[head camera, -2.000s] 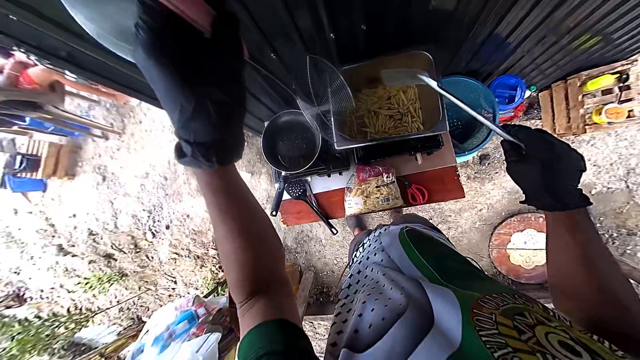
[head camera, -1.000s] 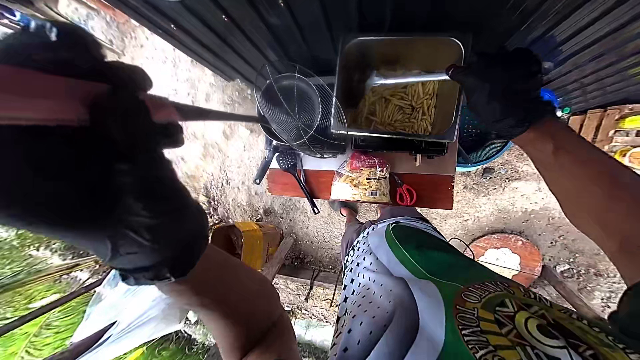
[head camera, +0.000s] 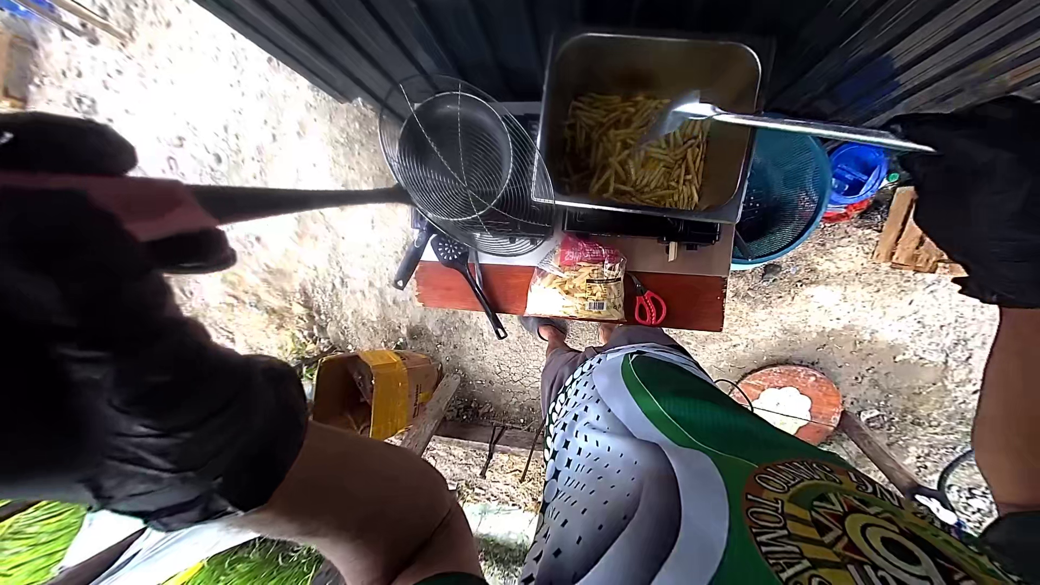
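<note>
My left hand (head camera: 154, 382), in a black glove, is closed on the pink and black handle of a round wire strainer (head camera: 463, 154). The strainer hangs over a black frying pan (head camera: 457, 154). My right hand (head camera: 975, 195), also gloved in black, grips a metal spatula (head camera: 796, 124), whose blade is over the french fries (head camera: 634, 154). The fries lie in a deep rectangular metal pan (head camera: 735, 122) on the stove (head camera: 642, 227). A partly filled bag of fries (head camera: 577, 284) and red-handled scissors (head camera: 649, 307) lie at the table's front.
A black slotted turner (head camera: 471, 276) overhangs the red-brown table (head camera: 691, 301). Right of the metal pan are a teal basket (head camera: 784, 195) and a blue container (head camera: 857, 172). Dark corrugated metal (head camera: 455, 41) rises behind. A cardboard box (head camera: 374, 394) and a round stool (head camera: 788, 402) stand lower down.
My left hand has come down from the top of the view, and the strainer has moved left, from beside the metal pan to over the frying pan. The spatula remains in my right hand.
</note>
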